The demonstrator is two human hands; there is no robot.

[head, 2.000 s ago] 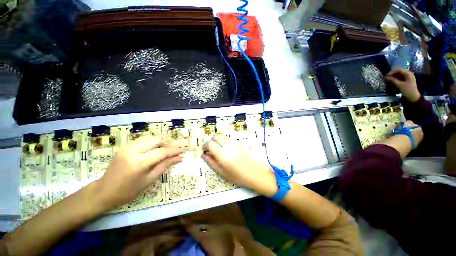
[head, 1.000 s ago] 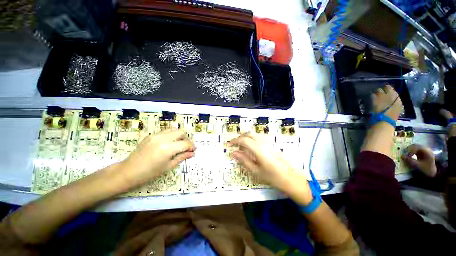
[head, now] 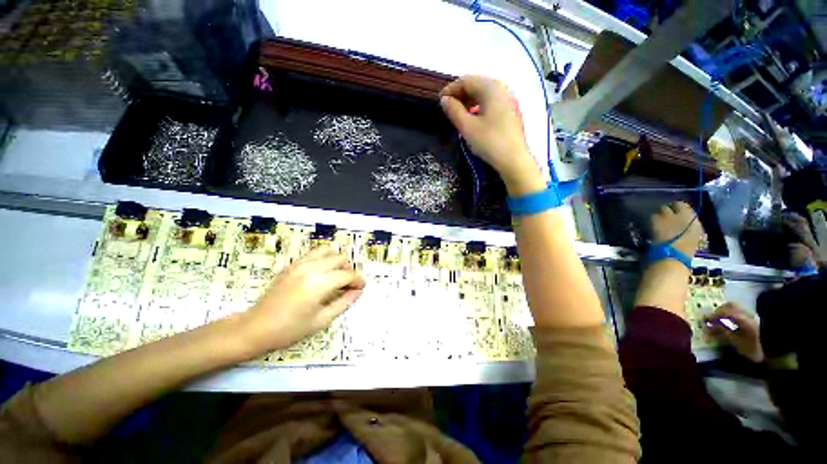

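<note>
My left hand (head: 304,299) is over the middle of the cream-yellow circuit board panel (head: 186,290), its fingertips close together; whether they hold a component is too small to tell. My right hand (head: 487,125) is raised above the right back corner of the black component tray (head: 295,204), fingers curled; I cannot tell if anything is in them. A blue wrist strap (head: 544,198) is on that wrist. Three loose heaps of silvery components (head: 277,166) lie in the tray. Black connectors (head: 263,224) line the far edge of the boards.
A small side bin (head: 113,163) with a silvery heap is at left. Brown strips (head: 363,71) lie along the tray's back. Pale conveyor rails (head: 435,373) edge the boards. At right, another person's dark red sleeve (head: 666,349) and hands are over their own tray and boards.
My right hand has left the boards and risen up and back over the tray's right end. My left hand stays over the middle boards. The camera view has shifted and tilted.
</note>
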